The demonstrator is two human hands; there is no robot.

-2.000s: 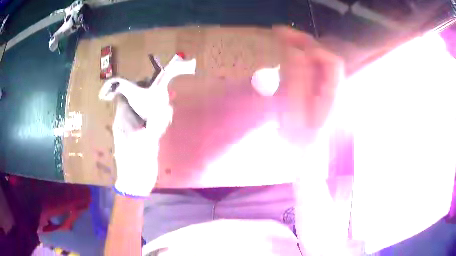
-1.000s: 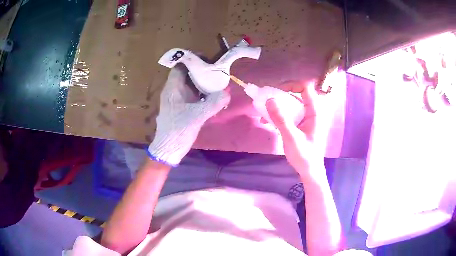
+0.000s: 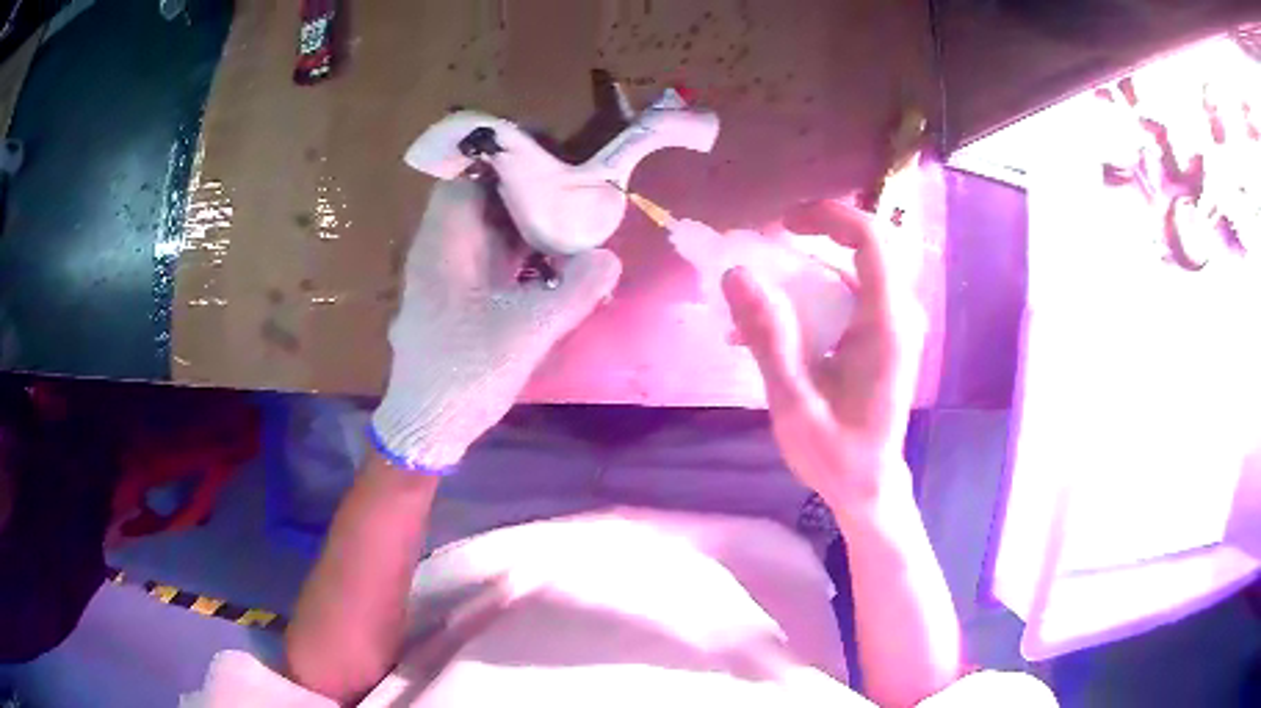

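My left hand [image 3: 477, 311], in a white knit glove with a blue cuff edge, holds the white curved scooter body [image 3: 560, 208] over the cardboard. A dark bit shows at its left end and a red bit at its upper right. My right hand [image 3: 837, 339], bare, holds the white glue bottle [image 3: 768, 277] with its bulb between thumb and fingers. The bottle's thin yellowish nozzle points up and left, its tip at or very close to the body's middle. Glare washes out part of the bottle and right hand. The left fingertips behind the body are hidden.
The stained cardboard mat [image 3: 277, 284] lies on a dark green bench [image 3: 97, 208]. A red and black item [image 3: 315, 39] lies at its upper left. A small gold-brown tool [image 3: 902, 152] lies at the right. The glaring white tray [image 3: 1127, 415] at far right holds several small curved parts [image 3: 1182, 180].
Two seconds ago the bottle lay on the cardboard; now my right hand holds it at the body. Since one second ago, the body and my left hand have shifted slightly left and the body has tilted a little.
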